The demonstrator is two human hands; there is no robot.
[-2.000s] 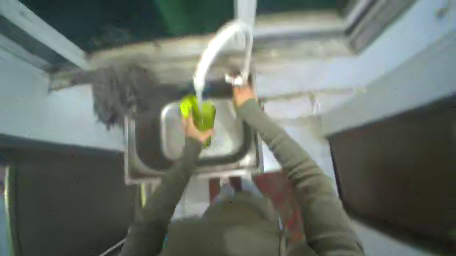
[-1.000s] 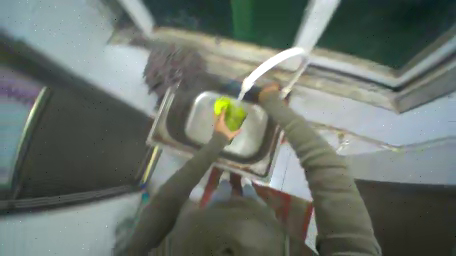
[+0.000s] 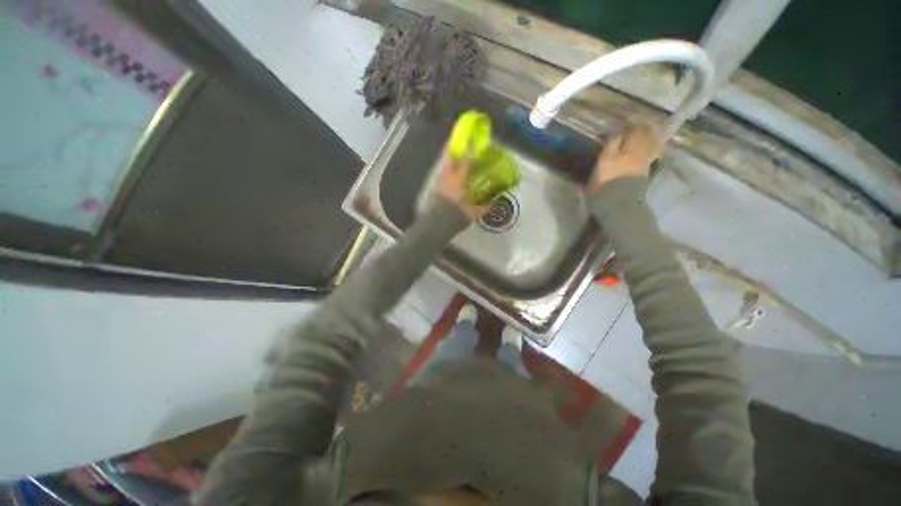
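Note:
My left hand [image 3: 456, 186] holds the green see-through drinking bottle [image 3: 497, 175] over the sink basin [image 3: 538, 228], left of the round drain. The yellow-green lid [image 3: 470, 134] is at the same hand, beside the bottle. My right hand [image 3: 628, 154] is at the base of the white swan-neck faucet [image 3: 632, 57]; its fingers hide the part they touch. No water shows below the spout. The bottle is slightly blurred, and its contents cannot be told.
A shaggy grey-brown mop head [image 3: 420, 67] lies at the sink's upper left. A window ledge [image 3: 790, 158] runs behind the faucet. A red-patterned mat [image 3: 583, 395] lies on the floor by my feet. A dark panel stands at the left.
The view has turned, and the sink appears tilted. The water stream from the spout has stopped. The bottle and lid have moved left, away from beneath the spout. My right hand stays at the faucet.

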